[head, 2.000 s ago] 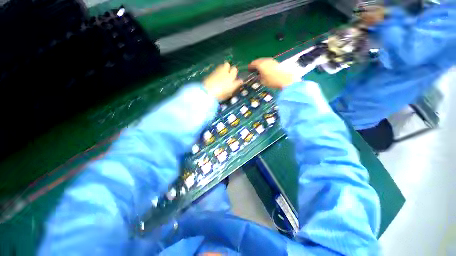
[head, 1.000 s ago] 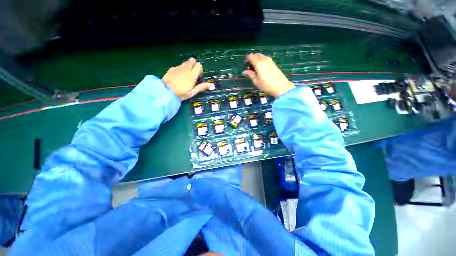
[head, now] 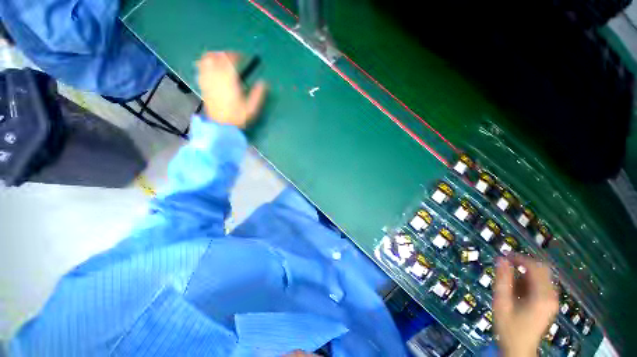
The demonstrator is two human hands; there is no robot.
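Rows of small black modules (head: 464,210) with yellow bands and white labels lie in a clear blister tray (head: 454,324) on the green mat at lower right. My right hand (head: 524,296) is over the tray, thumb and index finger bent around a gap with a small white spot near the fingertips; whether it grips a module is unclear. My left hand (head: 227,90) is blurred, thumb apart from the fingers, over the mat at upper left. A short black bar (head: 250,67) lies right beside its fingers; no grip on it shows.
Empty-looking clear trays (head: 538,167) lie beyond the red line. A dark tray stack (head: 531,70) is at upper right, with a metal post (head: 314,28) left of it. A small white scrap (head: 313,91) lies on the mat. Another person's blue sleeve (head: 84,49) is at upper left.
The view has swung left. My left hand has left the tray and moved far left to the black bar. My right hand is now lower over the module rows.
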